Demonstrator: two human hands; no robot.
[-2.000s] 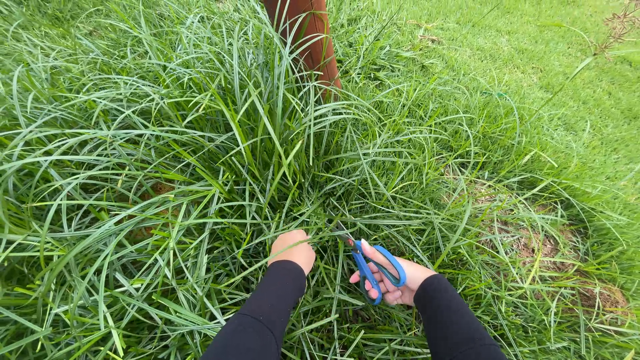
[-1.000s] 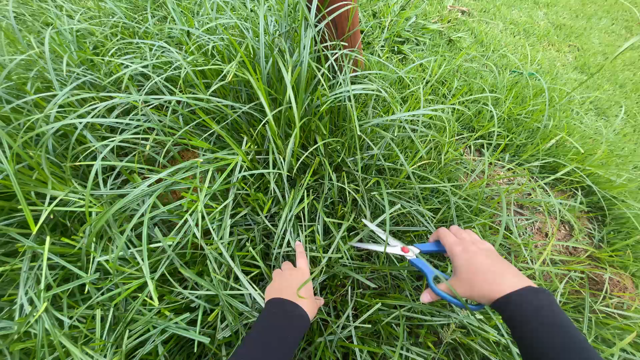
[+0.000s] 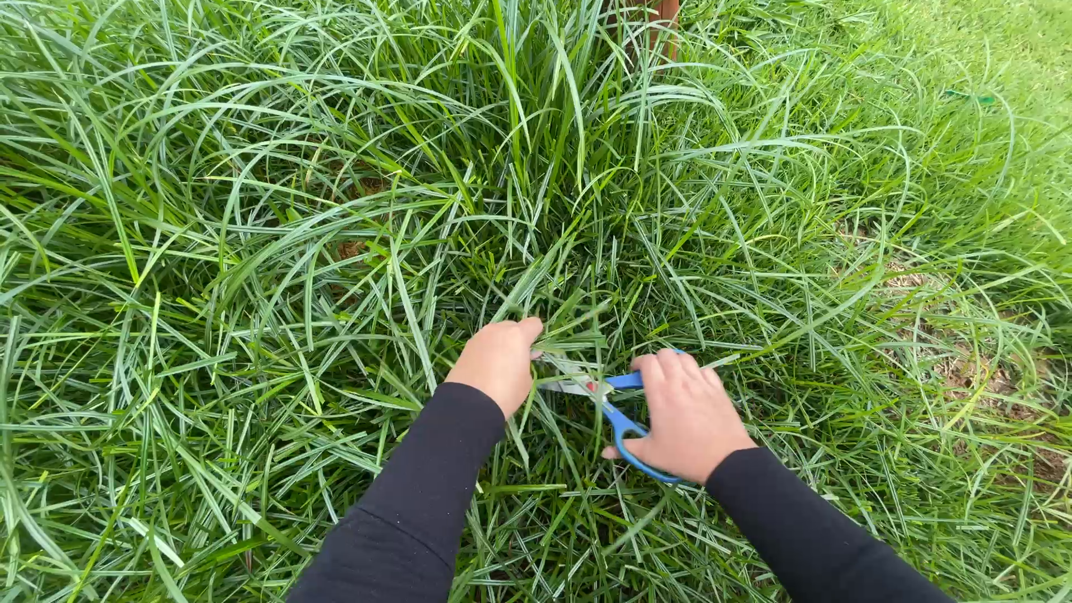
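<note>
My left hand is closed around a bunch of long green grass blades, whose ends stick out to the right of my fist. In my right hand is a pair of scissors with blue handles and a red pivot. The metal blades are apart and point left, just beside my left fist, with grass lying across them. Grass partly hides the blade tips. Both forearms are in black sleeves.
Tall, arching grass fills the left and the middle. A reddish-brown post rises at the top. On the right lies a patch of bare soil with dry grass, and shorter grass spreads at the upper right.
My left hand, which had a finger extended a second ago, has closed on grass blades. The open scissors have come close beside it. The view has shifted downward.
</note>
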